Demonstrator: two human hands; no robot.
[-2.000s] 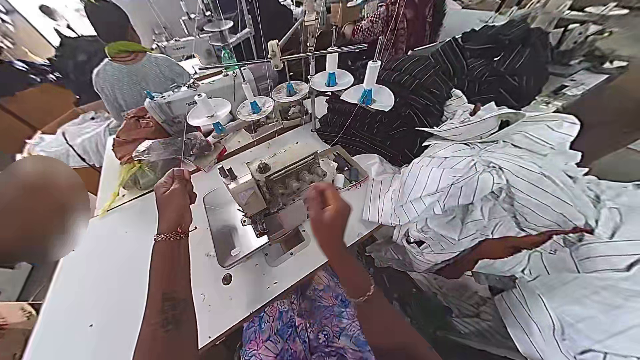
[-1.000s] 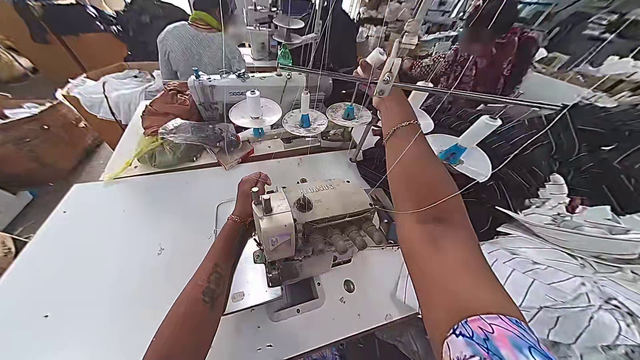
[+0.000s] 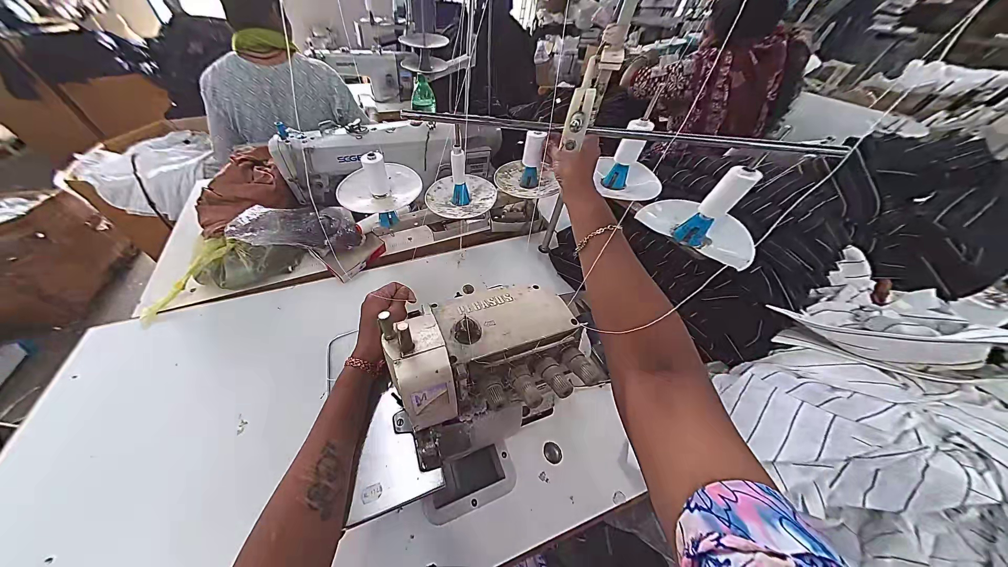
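Observation:
A cream Pegasus overlock sewing machine [image 3: 504,323] is set in the white table. My left hand [image 3: 383,315] is at the machine's far left corner, fingers bent, with a thin thread near the fingertips; whether it grips the thread is unclear. My right hand [image 3: 576,161] is raised at the thread stand, by the pale bracket [image 3: 579,110] on the dark crossbar [image 3: 669,137]; the bracket partly hides its fingers. White thread cones, such as one at the right [image 3: 730,191], stand on round discs beyond the machine. A loose white thread loops across my right forearm.
Striped white fabric [image 3: 850,441] is heaped at the right, with dark striped fabric [image 3: 787,213] behind it. Plastic bags [image 3: 291,228] and brown cloth lie beside a second sewing machine [image 3: 315,161]. Two people are beyond, one at the left in grey [image 3: 276,98], one at the right.
My right hand has gone from in front of the machine up to the thread stand. My left hand has come down to the machine's far left corner. The view has shifted.

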